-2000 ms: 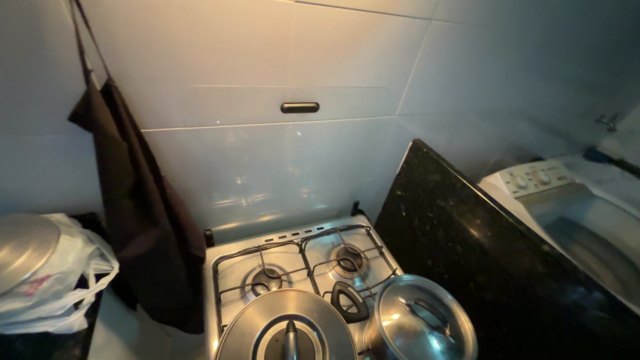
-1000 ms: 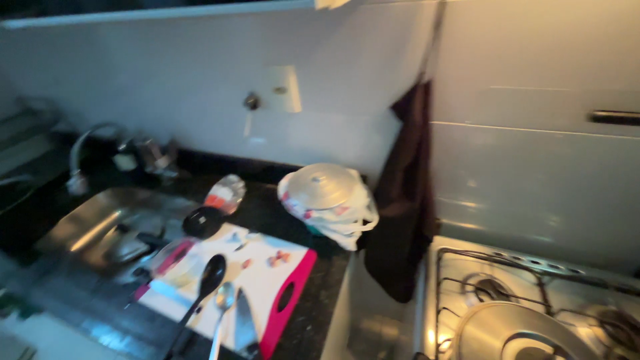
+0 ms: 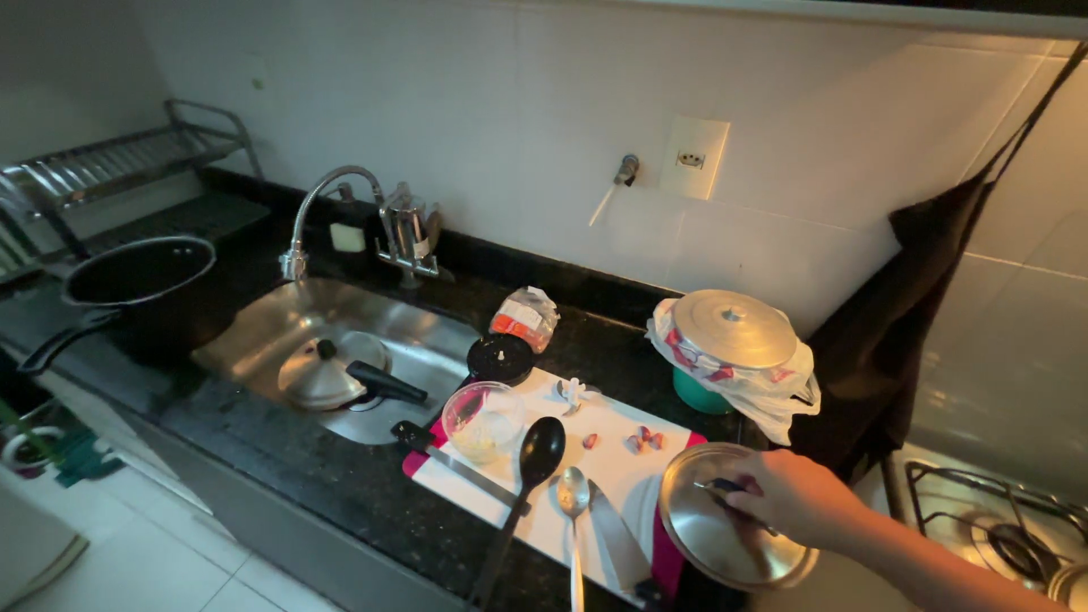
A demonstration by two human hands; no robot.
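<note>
My right hand point(image 3: 795, 501) grips the dark handle of a round metal pot lid point(image 3: 722, 531), held over the right edge of a white and pink cutting board point(image 3: 633, 438). My left hand is out of view. On the board lie pinkish cloves, probably garlic point(image 3: 646, 439), a knife with a wide blade point(image 3: 616, 531), and another blade with a black handle point(image 3: 467, 476). A black plastic spoon point(image 3: 541, 455) and a metal spoon point(image 3: 573, 493) lie across its front. A clear plastic bowl point(image 3: 483, 421) stands at its left end.
Left of the board is a steel sink point(image 3: 433, 331) holding a metal lid; a black pan point(image 3: 140, 280) stands beyond it. A bag-wrapped green container with a metal lid point(image 3: 735, 327) stands behind. The gas stove point(image 3: 1011, 535) is at right, beside a hanging dark cloth point(image 3: 901, 331).
The view has swung left from the stove to the sink counter. My right hand has come into view, holding a metal lid at the board's right edge.
</note>
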